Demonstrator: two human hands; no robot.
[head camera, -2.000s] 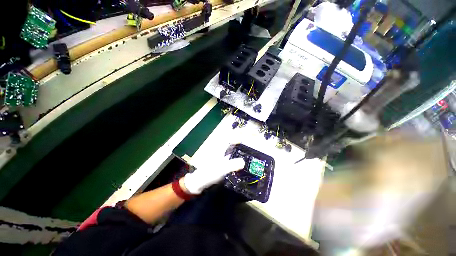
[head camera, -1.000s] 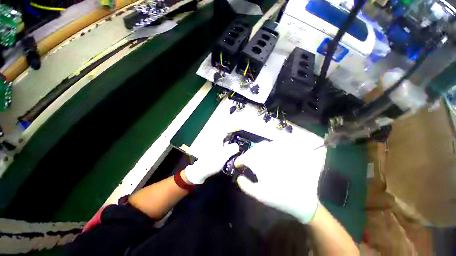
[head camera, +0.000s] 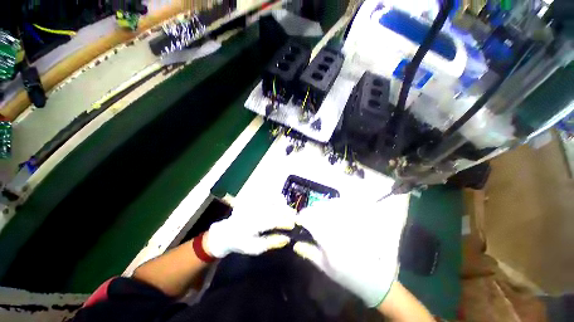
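Note:
The black housing shell (head camera: 312, 183) lies on the white sheet, with coloured wires and a small green board in it; my gloves hide its near part. My white-gloved left hand (head camera: 250, 231), with a red wristband, pinches a black piece (head camera: 286, 233) in front of the shell's visible opening. I cannot tell whether this piece is separate or the shell's near edge. My white-gloved right hand (head camera: 345, 255) reaches in from the right, fingertips against the same piece. Its glove blends into the white sheet, so its grip is unclear.
A power screwdriver (head camera: 434, 165) hangs at right, its thin bit above the sheet. Upright black socket units (head camera: 322, 72) and small wired parts (head camera: 296, 143) stand beyond. A black tray (head camera: 420, 249) lies right. The green conveyor (head camera: 145, 138) runs left; cartons (head camera: 525, 220) stand far right.
My right hand, blurred at far right two seconds ago, came in to the shell. Since one second ago both hands have moved nearer my body, uncovering more of the shell's far inside.

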